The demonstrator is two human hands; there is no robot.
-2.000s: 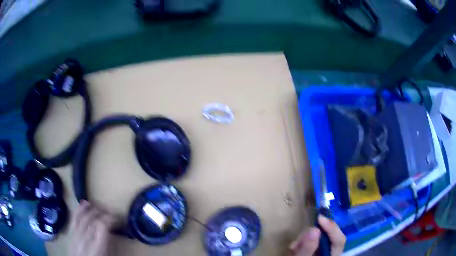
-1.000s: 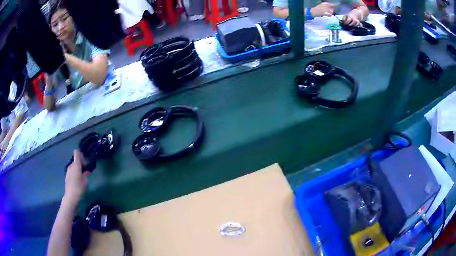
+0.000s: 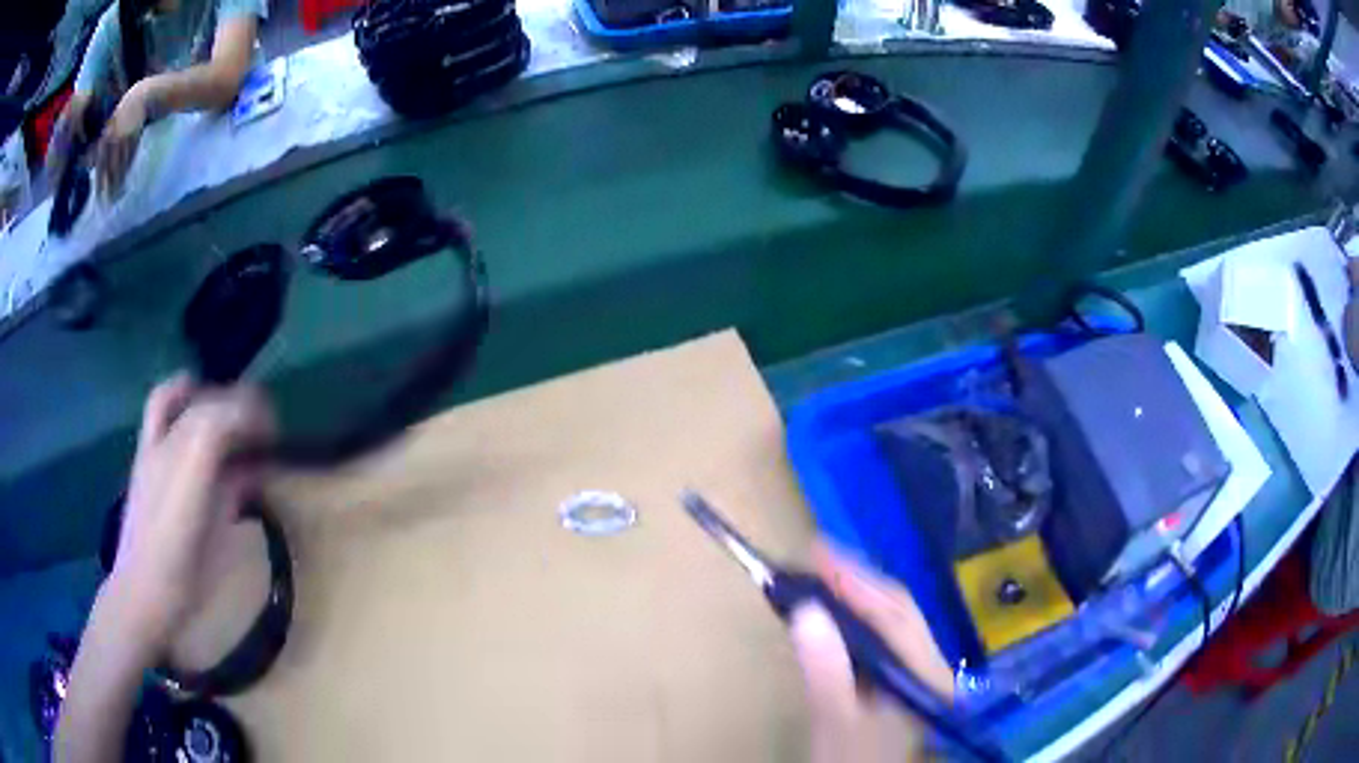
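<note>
My left hand [image 3: 191,485] is closed on the headband of a black headphone set [image 3: 425,373] and holds it raised over the cardboard's left part and the green line. Its two cups point away from me, one dark, one showing its inside; the set is blurred. My right hand [image 3: 865,641] holds a soldering iron [image 3: 857,634] with a dark handle and a silver shaft pointing up and left over the tan cardboard [image 3: 492,626]. A silvery solder wire coil [image 3: 598,513] lies on the cardboard between the hands.
Another headphone set [image 3: 276,596] lies at the board's left under my left arm. A blue tray [image 3: 835,462] at right holds a yellow sponge [image 3: 1014,590] and a grey soldering station [image 3: 1140,440]. Headphones [image 3: 894,187] lie on the green line. A person's hands [image 3: 119,142] show opposite.
My left hand has come back towards the board with a headphone set raised in it. My right hand with the iron has come into view. The camera has tilted down.
</note>
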